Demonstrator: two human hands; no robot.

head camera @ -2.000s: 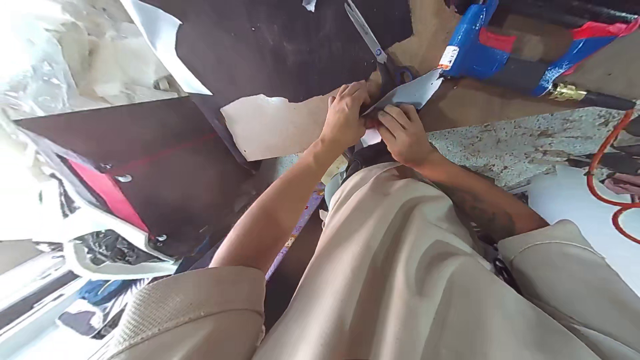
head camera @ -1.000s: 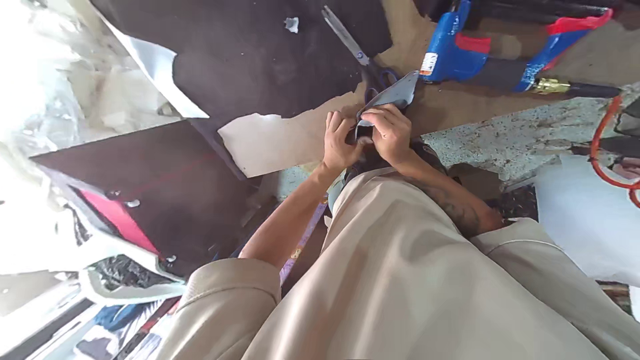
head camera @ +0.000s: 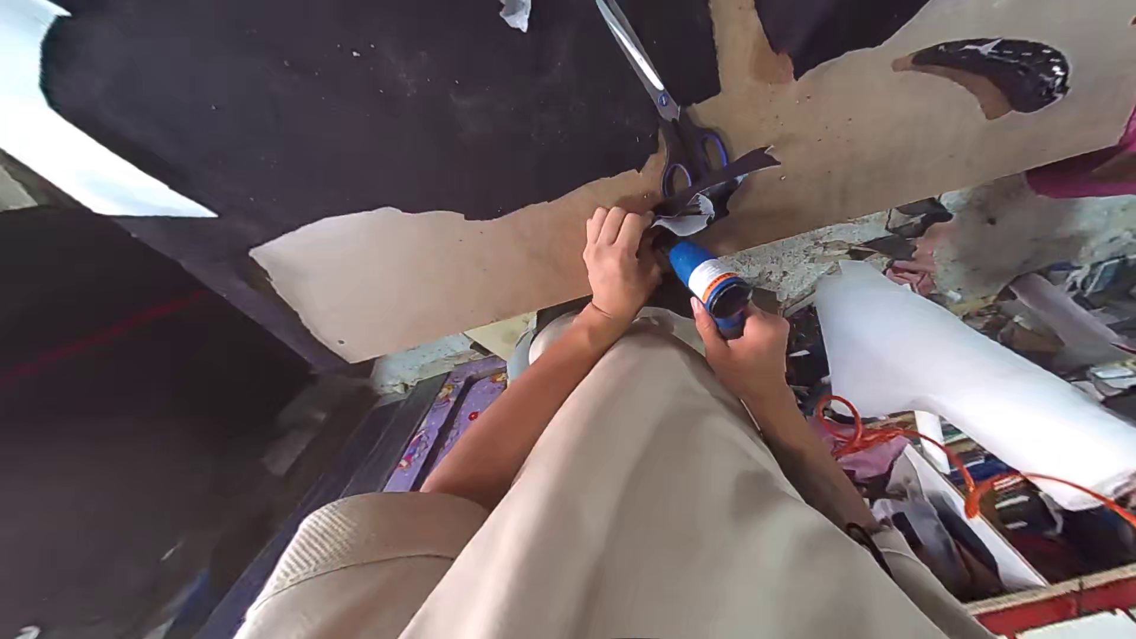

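Note:
My right hand [head camera: 750,346] grips a blue pneumatic tool [head camera: 690,259] with a white and orange label; it looks like an air stapler or nailer. Its nose points at the dark material held by my left hand [head camera: 619,262]. That hand's fingers are bent over the piece, whose exact shape is partly hidden. A dark strip [head camera: 745,167] and some light, crumpled material [head camera: 688,217] stick out past the fingers. Right above lie scissors [head camera: 664,102] with black and blue handles, blades toward the top.
Black sheet material [head camera: 373,98] covers much of the brown work surface [head camera: 497,266]. A glossy black curved object [head camera: 1012,75] lies at upper right. An orange air hose [head camera: 887,435] runs at lower right, near a white sheet [head camera: 958,364] and scraps. A dark panel [head camera: 115,373] stands left.
The blue tool lay on the work surface in both earlier frames; now my right hand holds it at the piece. Earlier both hands were on the piece.

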